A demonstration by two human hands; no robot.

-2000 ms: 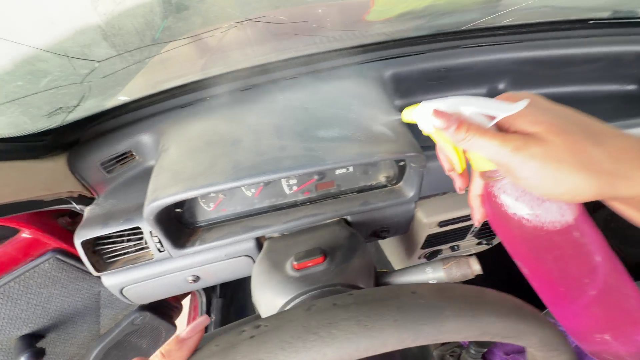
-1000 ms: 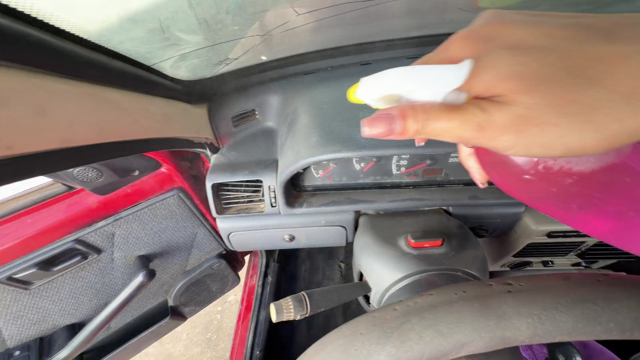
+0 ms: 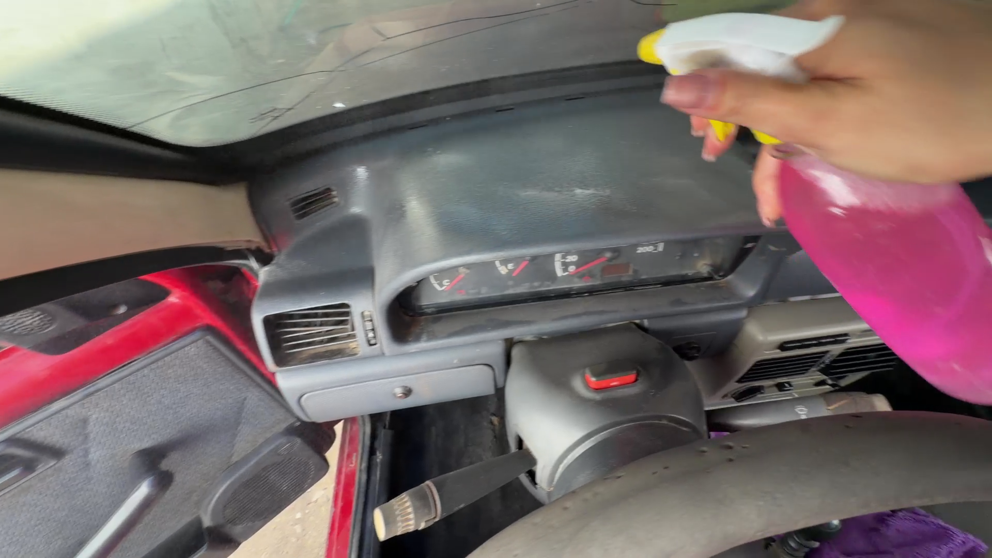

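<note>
My right hand (image 3: 876, 101) grips the white and yellow trigger head of a spray bottle (image 3: 891, 263) filled with pink liquid. It is at the upper right, above the dashboard (image 3: 496, 178), with the yellow nozzle pointing left. Wet, shiny patches show on the dashboard's top over the instrument cluster (image 3: 573, 271). My left hand is out of the frame. Beneath the cluster are the steering column cover (image 3: 604, 395), with its red switch, and the steering wheel (image 3: 744, 480).
The cracked windshield (image 3: 310, 62) rises behind the dashboard. At left, the red car door (image 3: 178, 434) stands open. An air vent (image 3: 314, 333) and a control stalk (image 3: 457, 492) are left of the column; a purple cloth (image 3: 899, 535) lies behind the wheel's rim.
The left hand, seen at the lower edge two seconds ago, is out of view. My right hand stays on the bottle; the spray mist over the dashboard has gone. The view has shifted.
</note>
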